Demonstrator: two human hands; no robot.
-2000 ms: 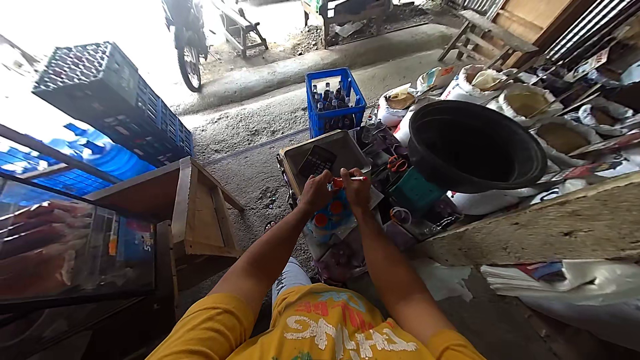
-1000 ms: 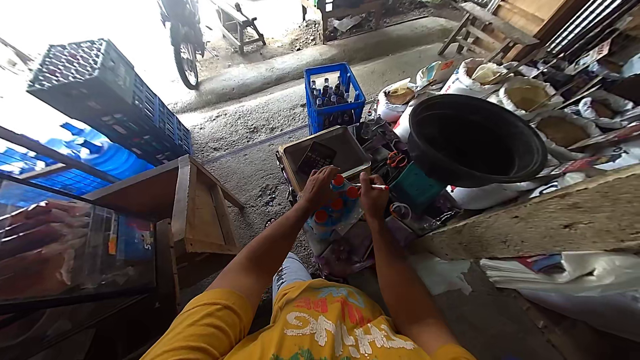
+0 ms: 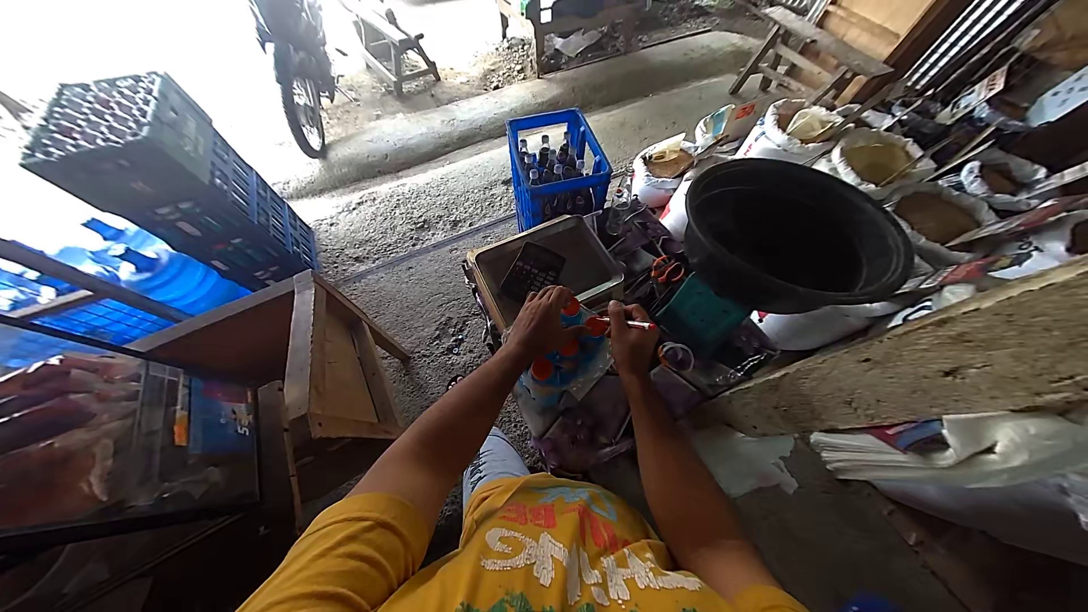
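Note:
My right hand (image 3: pixel 633 342) is closed on a red and white marker pen (image 3: pixel 639 325), whose red end points left at an orange bottle cap. My left hand (image 3: pixel 541 323) rests at a group of bottles with orange caps (image 3: pixel 542 369), its fingers bent by the caps; whether it grips one I cannot tell. The bottles look wrapped in clear plastic. Just beyond the left hand, a black calculator (image 3: pixel 533 270) lies in a shallow tray-like container (image 3: pixel 595 246). Orange-handled scissors (image 3: pixel 667 270) and a green plastic basket (image 3: pixel 704 316) are to the right.
A blue crate (image 3: pixel 561 197) of bottles stands ahead. At right are a large black basin (image 3: pixel 795 234) and open sacks (image 3: pixel 875 161). Stacked crates (image 3: pixel 178 170), a wooden frame (image 3: pixel 344 365) and a glass case (image 3: pixel 127 442) stand at left. A rough wooden beam (image 3: pixel 918 361) runs along the right.
My hands were close together at the marker two seconds ago. They have since come apart, my right hand keeping the marker and my left hand now lower by the orange caps.

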